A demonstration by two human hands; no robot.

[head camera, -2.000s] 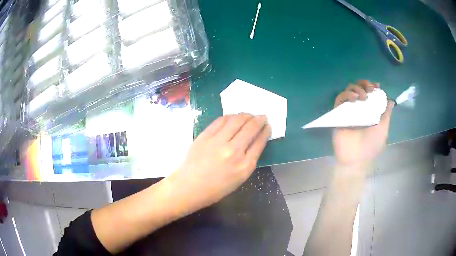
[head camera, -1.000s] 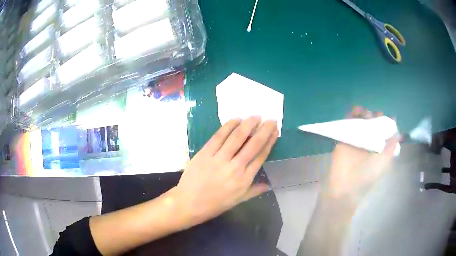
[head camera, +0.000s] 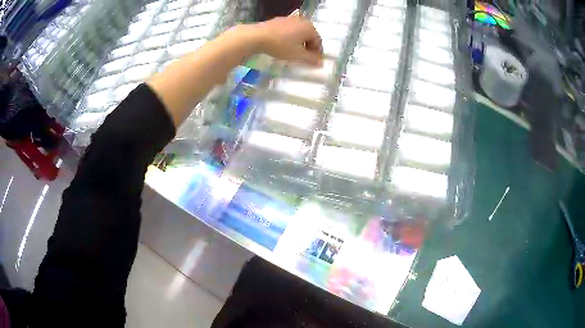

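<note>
My left hand (head camera: 296, 42) is over the left column of a clear blister tray (head camera: 460, 128) with white housings (head camera: 360, 130) in its pockets. Its fingers are curled down near one housing. Whether they grip it cannot be told, as the fingertips are hidden or blurred. My right hand and the white cone are out of the picture. The white folded wiping paper (head camera: 451, 289) lies flat on the green mat (head camera: 513, 256) at the lower right.
A second blister tray with housings (head camera: 125, 64) lies to the left. A shiny printed sheet (head camera: 256, 216) is under the trays at the table edge. A cotton swab (head camera: 499, 204), scissors (head camera: 578, 259) and a round white swab tub (head camera: 503, 77) are on the right. Something red (head camera: 37, 157) stands at the left.
The view has swung left and shows more of the trays. My left hand has left the wiping paper and reached up over the tray. My right hand and the cone have gone out of view.
</note>
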